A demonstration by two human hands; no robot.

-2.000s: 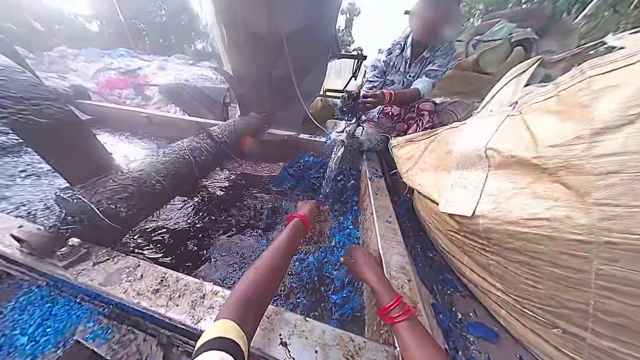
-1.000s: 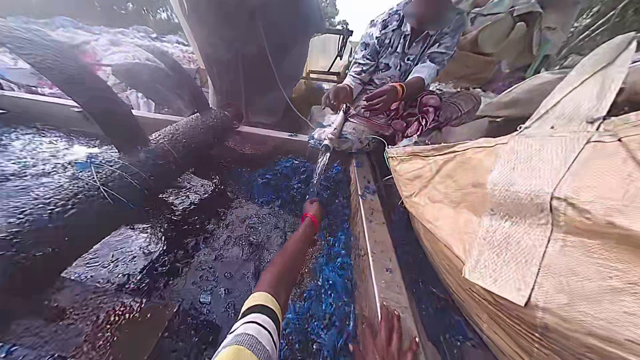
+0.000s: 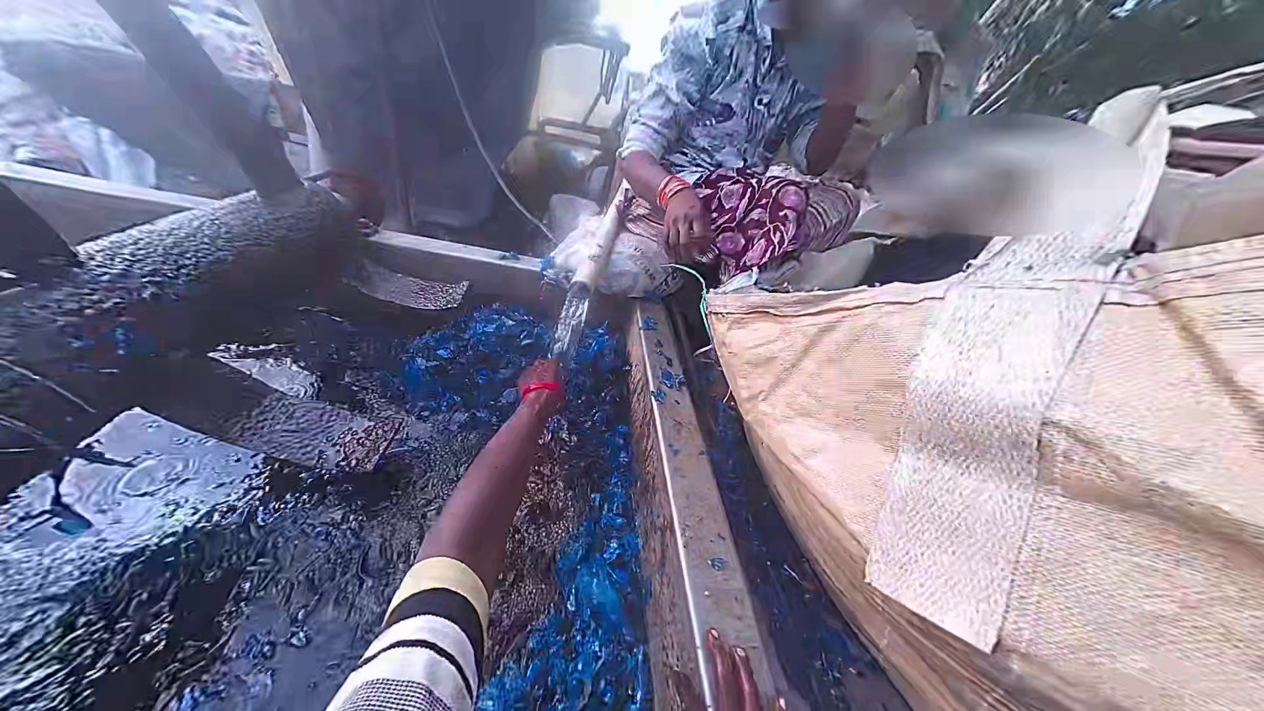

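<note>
My left hand [image 3: 541, 383], with a red bangle at its wrist, reaches into the stream of water [image 3: 571, 321] that runs from a pale pipe [image 3: 598, 247]. Its fingers are mostly hidden by the water and the hand itself. Wet blue plastic flakes [image 3: 597, 583] float around it in a tank of dark water [image 3: 286, 612]. At the bottom edge my right hand [image 3: 736, 676] rests on the metal rim of the tank [image 3: 681, 474], its fingers spread and the rest cut off by the frame.
A large woven bag [image 3: 839, 395] stands along the right. A person in a patterned shirt [image 3: 731, 99] sits beyond the tank, a hand [image 3: 686, 222] near the pipe. A thick roller [image 3: 217, 242] lies across the tank's far left. More blue flakes lie between rim and bag.
My right hand, over the flakes two seconds ago, is now on the tank rim. My left hand stays at the stream. The other person's hand has come off the pipe.
</note>
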